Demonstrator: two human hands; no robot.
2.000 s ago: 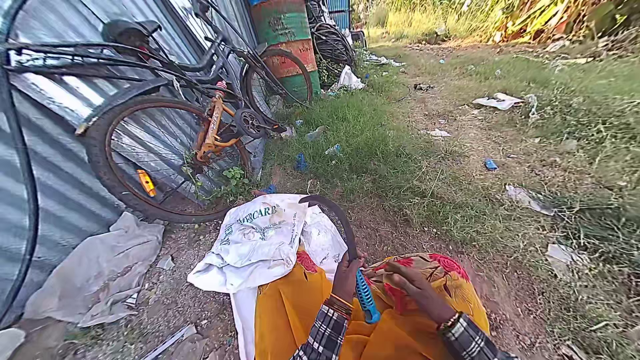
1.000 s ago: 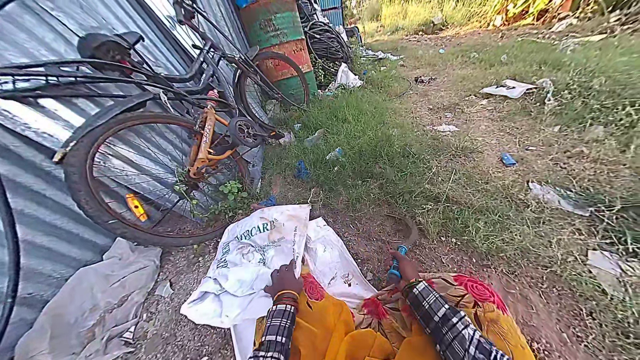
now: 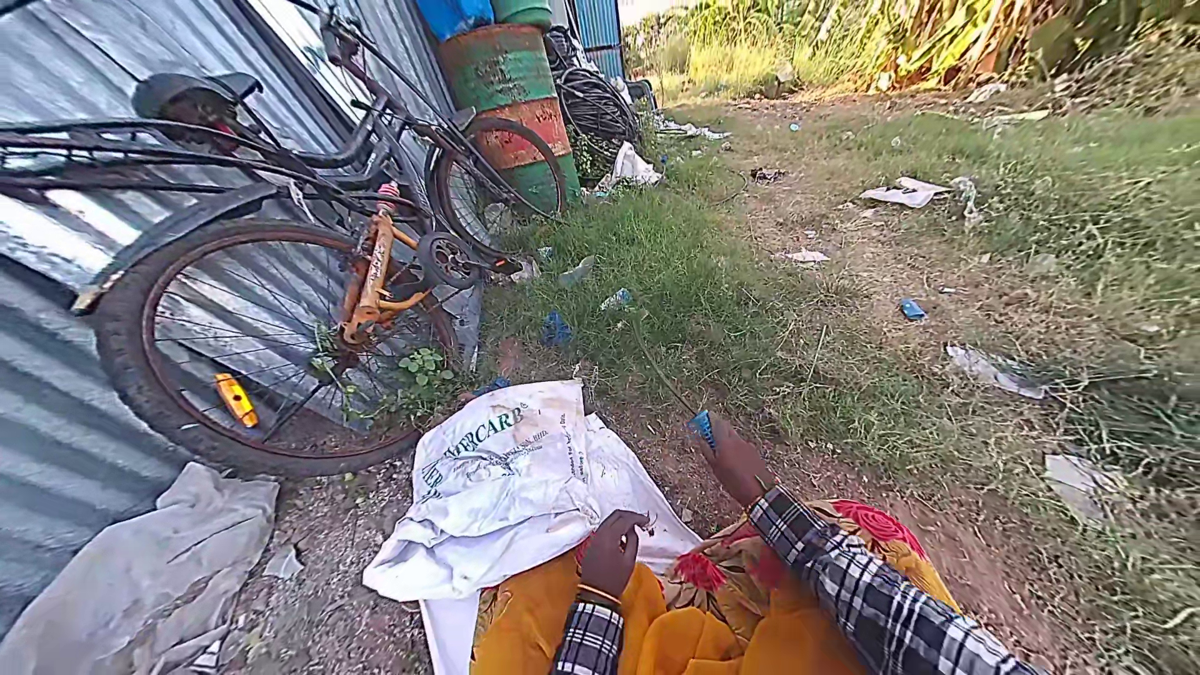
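Observation:
My right hand (image 3: 736,461) is closed around the blue handle of a sickle (image 3: 701,427), held out over the ground right of the sack. Its thin curved blade points away toward the grass and shows only faintly, edge-on. My left hand (image 3: 611,553) rests near my lap at the lower edge of a white printed sack (image 3: 506,469), fingers curled; whether it pinches anything is unclear. The sack lies folded on the ground and partly over my knees. Yellow cloth with red flowers (image 3: 694,642) covers my legs.
A bicycle (image 3: 375,281) leans on a corrugated metal wall (image 3: 66,375) at the left. Behind it stand a green and red drum (image 3: 511,94) and coiled black hose (image 3: 600,103). A grey-white sheet (image 3: 150,572) lies at lower left. Grass and scattered litter (image 3: 905,192) cover the right.
Two seconds ago the sickle was upright over my lap, near both hands. My right hand has since carried it forward and right, blade outward. My left hand touched the sack one second ago and has drawn back toward my lap.

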